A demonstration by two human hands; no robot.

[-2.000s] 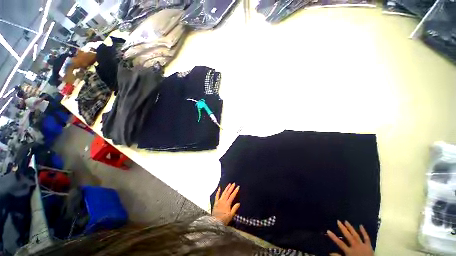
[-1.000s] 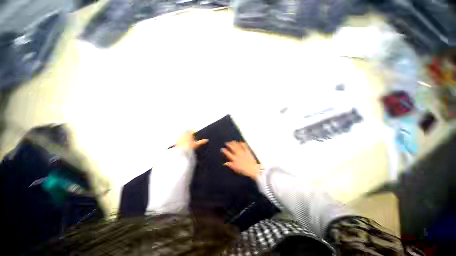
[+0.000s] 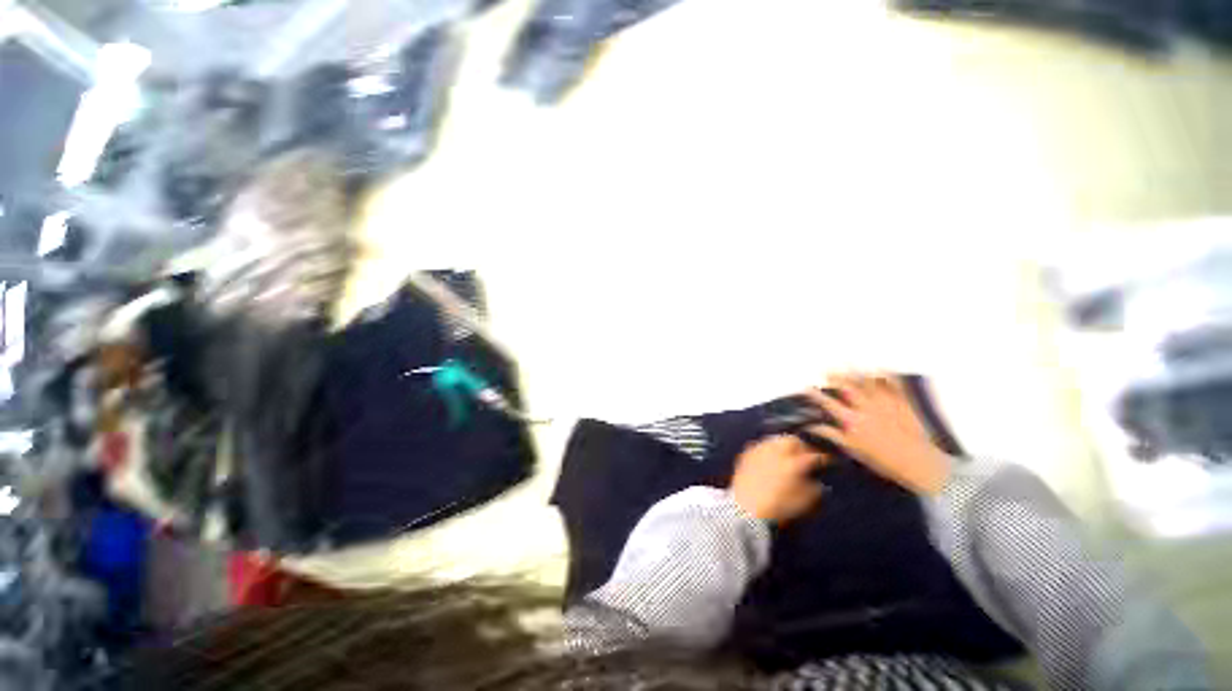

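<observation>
A dark sleeveless garment (image 3: 865, 567) lies on the pale table in front of me, with small black-and-white check trim showing near its upper left edge. My left hand (image 3: 781, 479) is on the middle of it with fingers curled; blur hides whether it pinches cloth. My right hand (image 3: 878, 425) lies just right of it, fingers spread over the garment's upper part. A second dark garment (image 3: 419, 432) lies to the left, with a teal-handled tool (image 3: 464, 392) on top. The image is blurred.
Grey and beige cloth (image 3: 277, 243) is piled at the left. Shiny dark packs (image 3: 574, 34) lie along the far edge. White film bags with dark print (image 3: 1175, 378) lie at the right. Red and blue objects stand beyond the table's left edge.
My hands have come close together on the garment, which lies differently, with checked trim now showing. The view has swung left again since one second ago, bringing the teal tool and left pile back.
</observation>
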